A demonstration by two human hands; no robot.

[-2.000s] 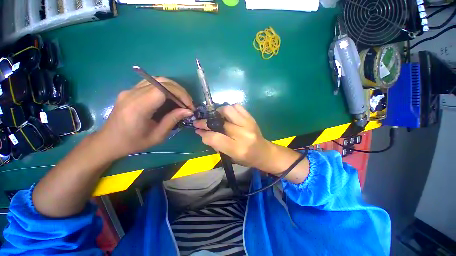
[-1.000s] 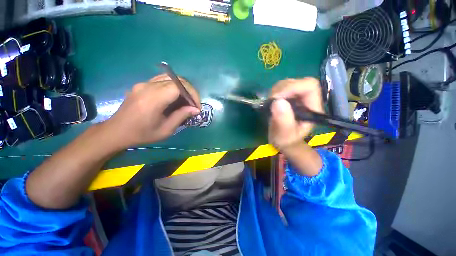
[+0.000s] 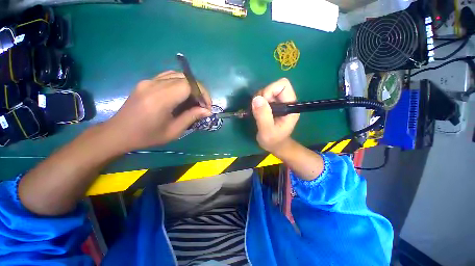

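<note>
My left hand (image 3: 156, 111) is closed around the metal tweezers (image 3: 189, 78), which slant down to a small round circuit board (image 3: 213, 120) at my fingertips. My right hand (image 3: 276, 111) grips the black handle of the soldering iron (image 3: 312, 106). The iron lies nearly level and its metal tip points left, at the board's right side. Whether the tip touches the board cannot be told. My left fingers hide part of the board. A thin wire shows below it.
Black units with wire loops (image 3: 57, 106) are piled at left. Yellow rubber bands (image 3: 287, 55) lie at the back. At right are a grey tool (image 3: 355, 78), a reel (image 3: 385, 88), a fan (image 3: 385, 39) and a blue box (image 3: 403, 117). Striped tape (image 3: 208, 169) edges the green mat.
My right hand has swung the iron from upright beside the board to level, with its tip now at the board. My left hand still holds the tweezers at the board.
</note>
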